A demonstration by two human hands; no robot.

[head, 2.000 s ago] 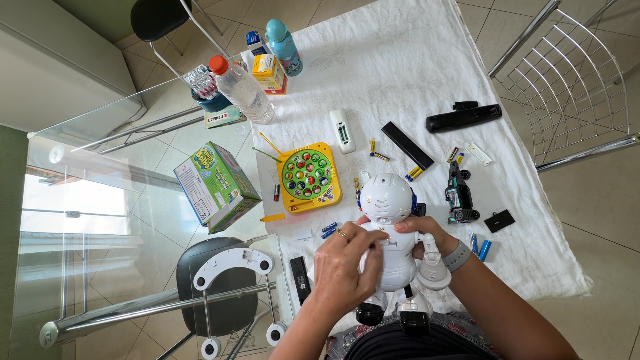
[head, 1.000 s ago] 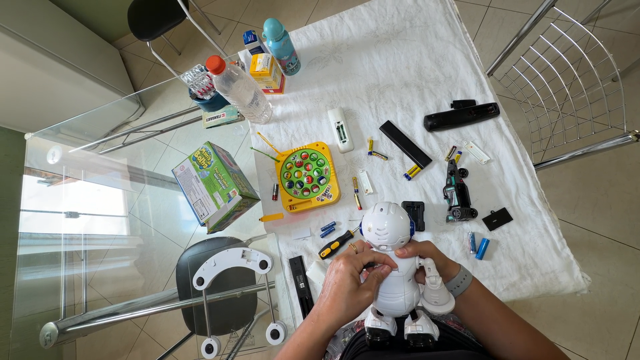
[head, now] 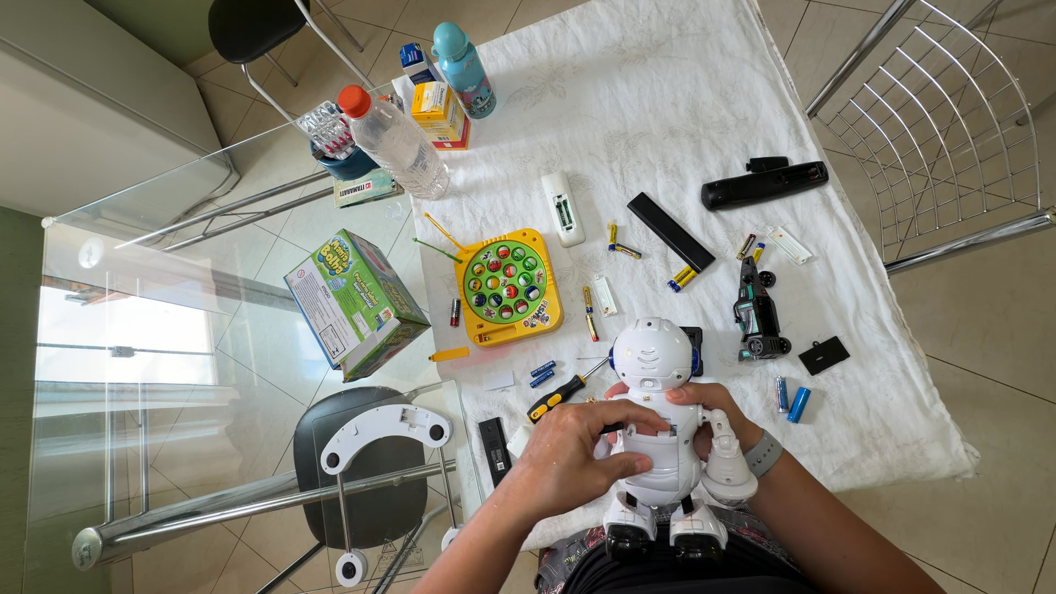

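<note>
A white toy robot (head: 660, 462) stands upright at the table's near edge with its back towards me. My right hand (head: 730, 425) grips it around the upper body from the right. My left hand (head: 590, 445) is at its back, the fingertips touching the panel area below the neck; a small dark piece shows by these fingers, its kind unclear. Left of the robot's head lies a yellow and black screwdriver (head: 557, 398). Two blue batteries (head: 543, 373) lie just above the screwdriver, and a black remote control (head: 495, 450) is left of my left hand.
Beyond the robot are a yellow fishing game (head: 510, 285), a white remote control (head: 562, 209), loose batteries (head: 798, 405), a toy car (head: 757, 313) and a black battery cover (head: 823, 355). A green box (head: 355, 305) and a plastic bottle (head: 396, 148) stand left.
The toy robot has been lowered or tilted between the two older frames, uncovering the screwdriver. My left fingers have shifted across its back; my right hand keeps its grip.
</note>
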